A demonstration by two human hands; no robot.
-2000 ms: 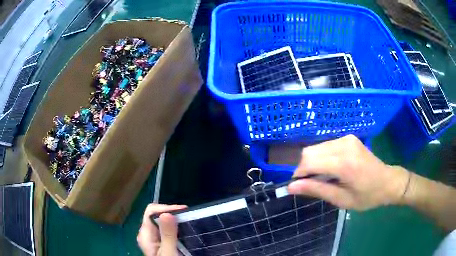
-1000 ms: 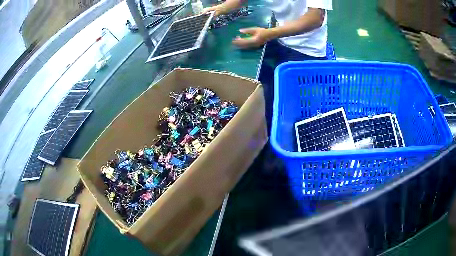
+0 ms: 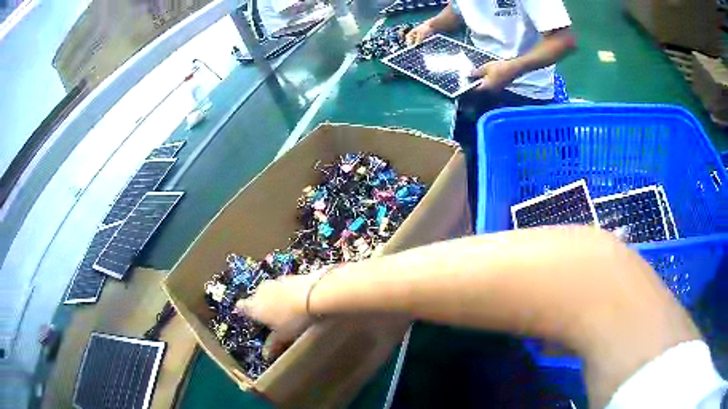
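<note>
My right hand (image 3: pixel 278 310) is down inside the cardboard carton (image 3: pixel 363 351), at the near left part of the pile of multicoloured binder clips (image 3: pixel 351 209). My right forearm crosses over the carton's near wall from the lower right. The fingertips are partly lost among the clips, so I cannot tell whether they hold one. My left hand is not in view. The panel held a moment ago is not clearly visible now.
A blue plastic basket (image 3: pixel 595 112) holding solar panels (image 3: pixel 556 209) stands at right. A panel lies on a cardboard sheet (image 3: pixel 60 361) at lower left, with several panels behind it. A person in white holds another panel (image 3: pixel 441 65) across the bench.
My right hand has moved from the clipped panel into the carton. My left hand and the panel have left clear view. The view has turned left. The other person's panel is now held in both hands.
</note>
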